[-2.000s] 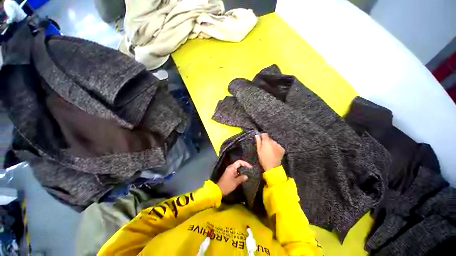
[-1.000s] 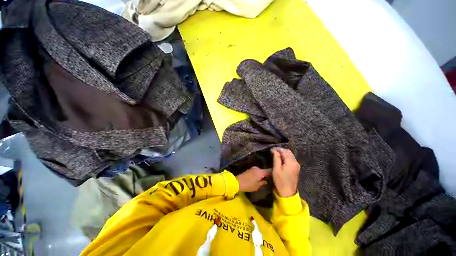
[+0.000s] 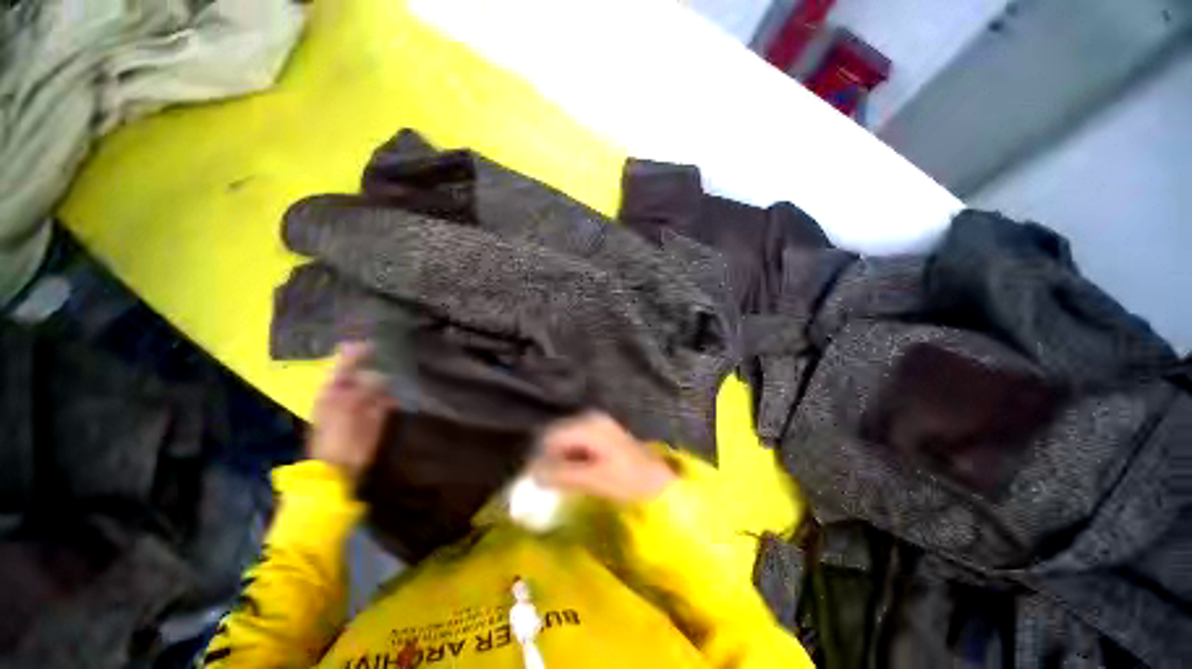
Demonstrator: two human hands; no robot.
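A dark speckled tweed jacket (image 3: 523,281) lies in front of me, its sleeves towards the upper left and a dark brown lining showing near my body. My left hand (image 3: 350,412) is blurred and closed on the jacket's near left edge. My right hand (image 3: 595,457) is blurred, with curled fingers at the near edge of the same cloth. A small white blurred shape (image 3: 533,503) shows just below the right fingers; I cannot tell what it is. No tool can be made out in either hand.
The jacket lies on a yellow table (image 3: 183,209) with a white raised edge (image 3: 575,79). More tweed garments (image 3: 837,379) are heaped at the right, one with a dark brown patch. Cream cloth (image 3: 170,59) is at the upper left; dark garments (image 3: 79,457) lie lower left.
The view has swung right, showing more of the right-hand heap. My hands have moved apart along the jacket's near edge, from close together to either side of the brown lining.
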